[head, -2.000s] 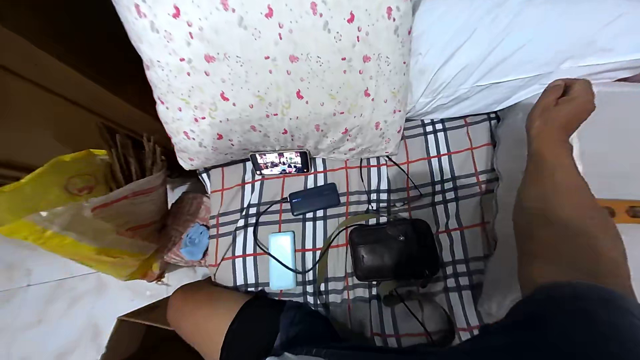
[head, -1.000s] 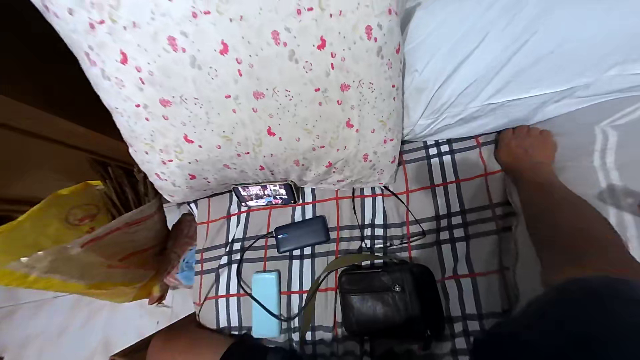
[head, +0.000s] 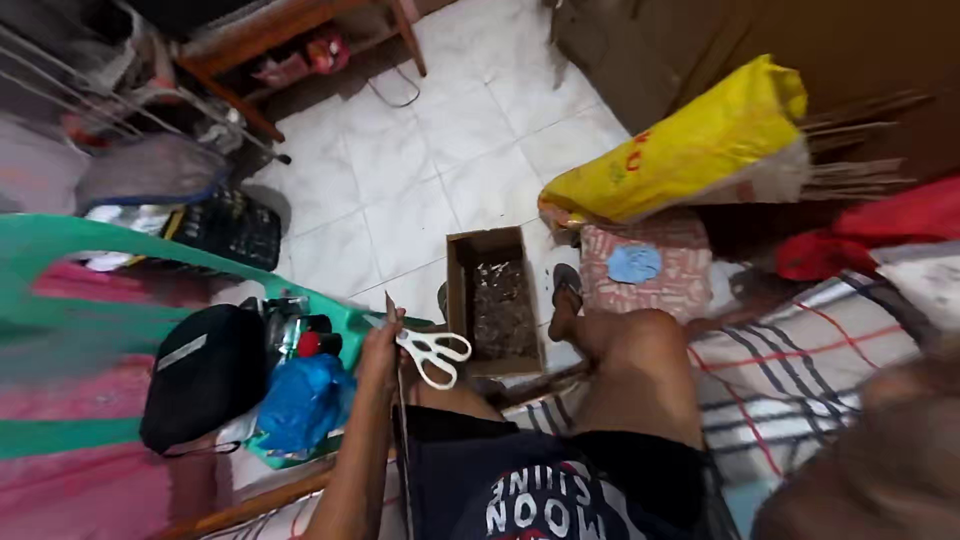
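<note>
My left hand (head: 381, 345) is closed around the blade end of scissors with white handles (head: 435, 356), whose loops point to the right. A long thin strip (head: 403, 450) also passes through this hand, its pointed tip above the fingers and its length running down beside my forearm. Just right of the scissors, on the floor, stands an open cardboard box (head: 456, 300) with brown scraps (head: 506, 311) inside. My right hand (head: 904, 382) is a blurred shape at the lower right, over the plaid bedding (head: 757, 360); its fingers and anything in them cannot be made out.
At left is a green plastic chair (head: 150, 240) with a black pouch (head: 206, 379) and blue plastic bag (head: 304, 401) beside it. A yellow sack (head: 675, 150) with thin sticks (head: 855, 157) lies upper right, above a patterned cushion (head: 682, 262) bearing a blue cloth (head: 634, 262).
The view has swung from the pillow and bedding to the floor and my legs. My left hand, the scissors and the strip now show; no earlier frame shows them.
</note>
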